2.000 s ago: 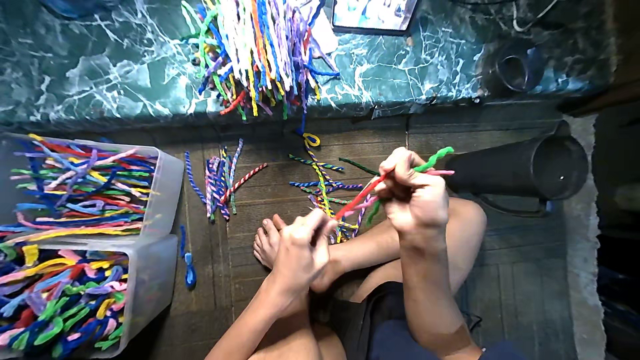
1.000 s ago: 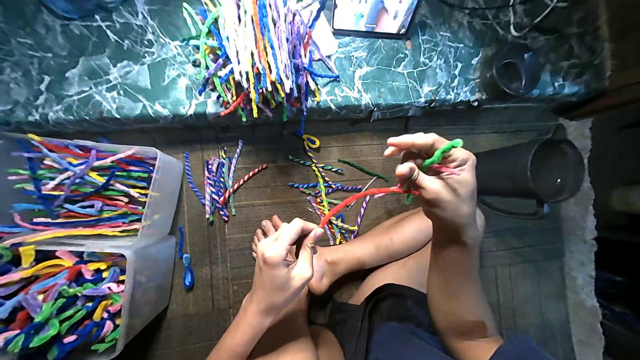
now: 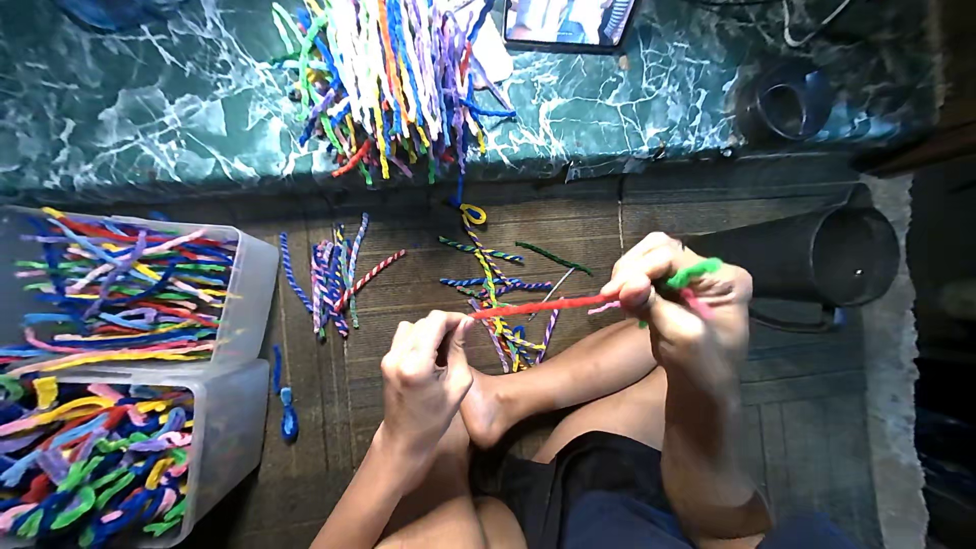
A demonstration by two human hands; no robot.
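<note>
A red pipe cleaner (image 3: 545,306) is stretched nearly straight between my hands. My left hand (image 3: 428,358) pinches its left end between thumb and fingertips. The other end is gripped by my right hand (image 3: 675,293), where a green pipe cleaner (image 3: 695,272) and a pink one (image 3: 697,303) also show among the fingers. Below and behind the red one, several two-coloured twisted pipe cleaners (image 3: 499,286) lie in a loose group on the floor. Left of them is a second group of twisted pieces (image 3: 332,282).
Two translucent plastic bins (image 3: 259,293) (image 3: 229,442) at the left hold many coloured pipe cleaners. A large bundle of pipe cleaners (image 3: 408,84) lies on the green marbled surface (image 3: 191,114), beside a lit screen (image 3: 568,19). A dark pitcher (image 3: 793,255) lies to the right.
The red pipe cleaner, curved one second ago, is now nearly straight. My right hand's fingers, more spread one second ago, have closed in around the pieces.
</note>
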